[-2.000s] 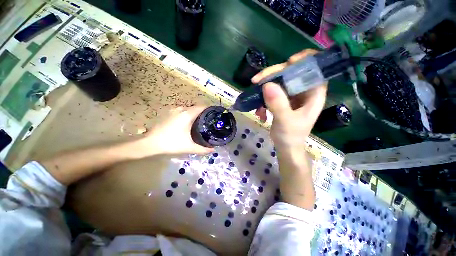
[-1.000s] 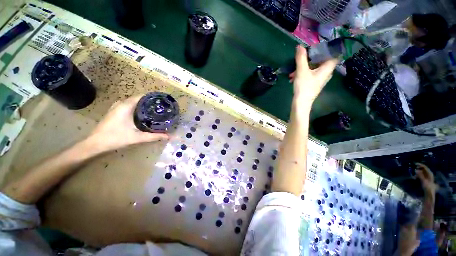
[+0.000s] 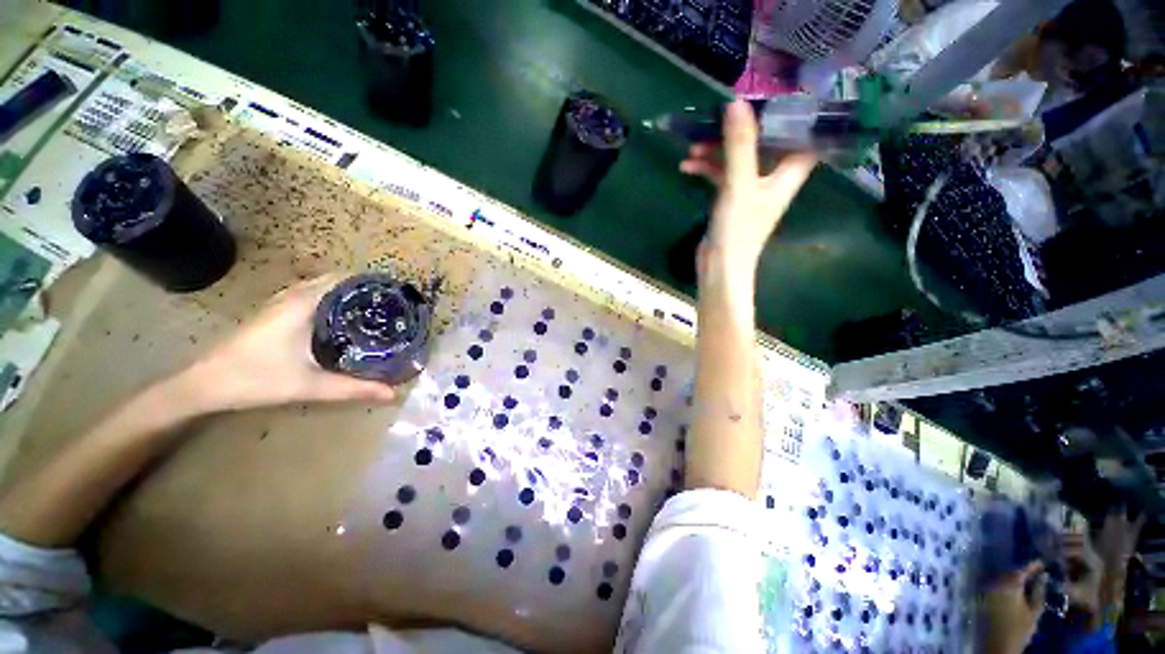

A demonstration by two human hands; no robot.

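Observation:
My left hand (image 3: 275, 345) is closed round a glossy black cylindrical unit (image 3: 373, 327) on the brown work board (image 3: 256, 511). Its open top faces me. My right hand (image 3: 754, 179) holds a pen-like tool (image 3: 792, 123) over the green belt, its dark tip pointing left and its green fitting at the rear. The tip is near a black unit on the belt (image 3: 581, 153); contact does not show. Another black unit (image 3: 153, 220) stands at the board's left. A clear sheet (image 3: 422, 492) with rows of small dark dots lies on the board.
More black units (image 3: 399, 70) stand on the green belt (image 3: 498, 64). A second dotted sheet (image 3: 882, 549) lies right. Dark specks cover the board's far edge. Printed sheets (image 3: 121, 115) lie left. A fan (image 3: 830, 26), a metal frame (image 3: 971, 345) and a person's head (image 3: 1009, 575) are on the right.
My left hand and its unit have moved left, away from the tool. My right hand has carried the tool from beside that unit out over the belt. The belt units have shifted in view.

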